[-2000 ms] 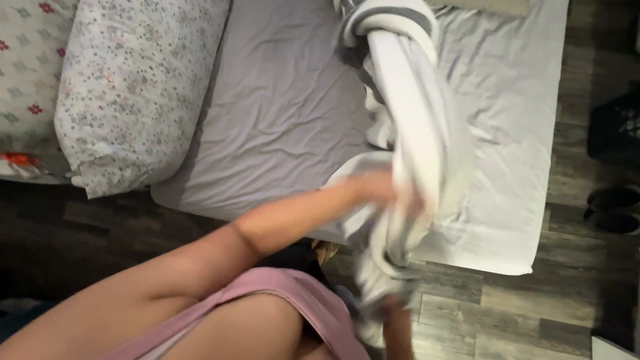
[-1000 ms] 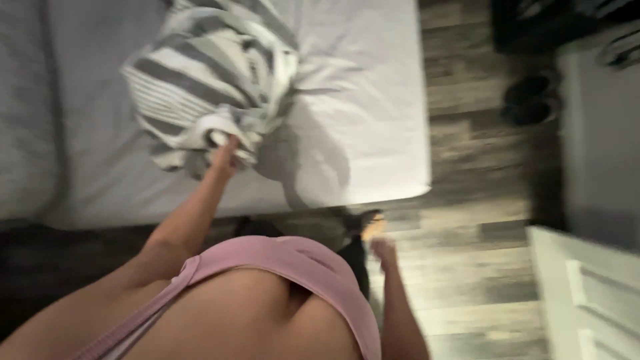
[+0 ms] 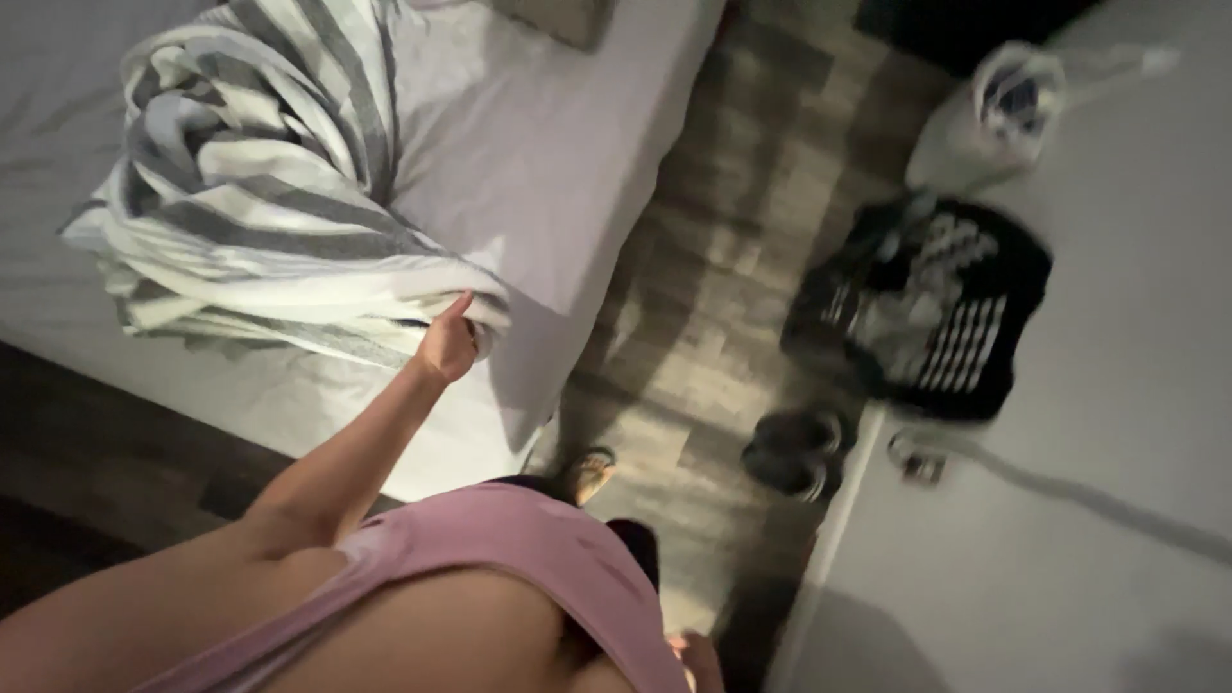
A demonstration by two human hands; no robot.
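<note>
A striped grey and white blanket (image 3: 260, 221) lies bunched and twisted on the bed, over the pale fitted sheet (image 3: 539, 164). My left hand (image 3: 452, 342) grips one end of it close to the bed's corner, thumb on top. Low in the view, beside my pink top, is my right hand (image 3: 688, 654), partly cut off by the frame's bottom edge and blurred. Whether its fingers are closed cannot be told.
Grey-brown plank flooring (image 3: 712, 260) runs between bed and wall. Along the wall stand a black basket (image 3: 962, 308) with things in it, a pair of dark shoes (image 3: 794, 452) and a white bin (image 3: 982, 120). A cable crosses the wall near an outlet (image 3: 922, 467).
Both hands were at the twisted blanket two seconds ago; the right has since come away from it. The blanket now lies bunched on the bed, one end drawn out in my left hand. The view has swung.
</note>
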